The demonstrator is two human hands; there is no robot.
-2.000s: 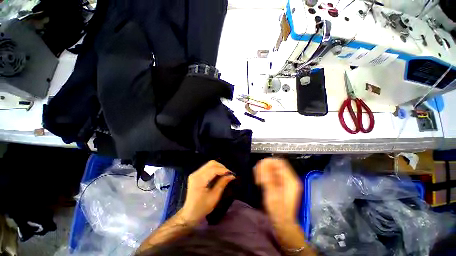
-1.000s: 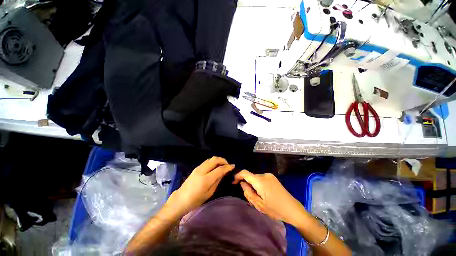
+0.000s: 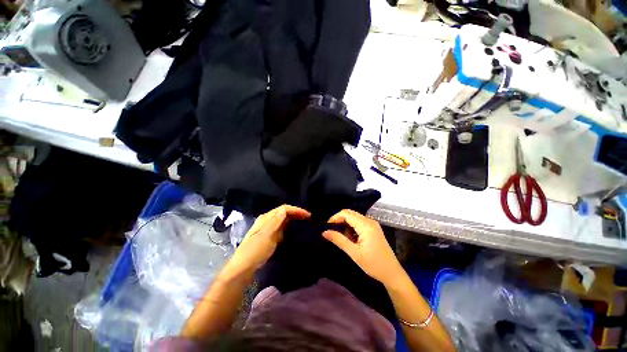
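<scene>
A black garment (image 3: 234,124) covers the table left of the machine and hangs over the front edge into my lap. A dark band with pale marks (image 3: 327,104) shows on its folds. My left hand (image 3: 271,232) pinches the garment at the table's edge, fingertips on the cloth. My right hand (image 3: 359,240) holds the cloth a little to the right, thumb and fingers curled together. What lies between the fingertips is too dark to tell.
Right of the cloth lie yellow-orange snips (image 3: 393,160), a dark thin stick (image 3: 383,174), a phone (image 3: 467,157) and red-handled scissors (image 3: 524,199). A white-blue sewing machine (image 3: 536,96) stands right, a grey machine head (image 3: 86,48) left. Blue crates with clear plastic (image 3: 172,268) stand below.
The view has turned, so the table slants and its things sit lower to the right. My right hand, blurred and apart two seconds ago, is now on the cloth; both hands have spread slightly.
</scene>
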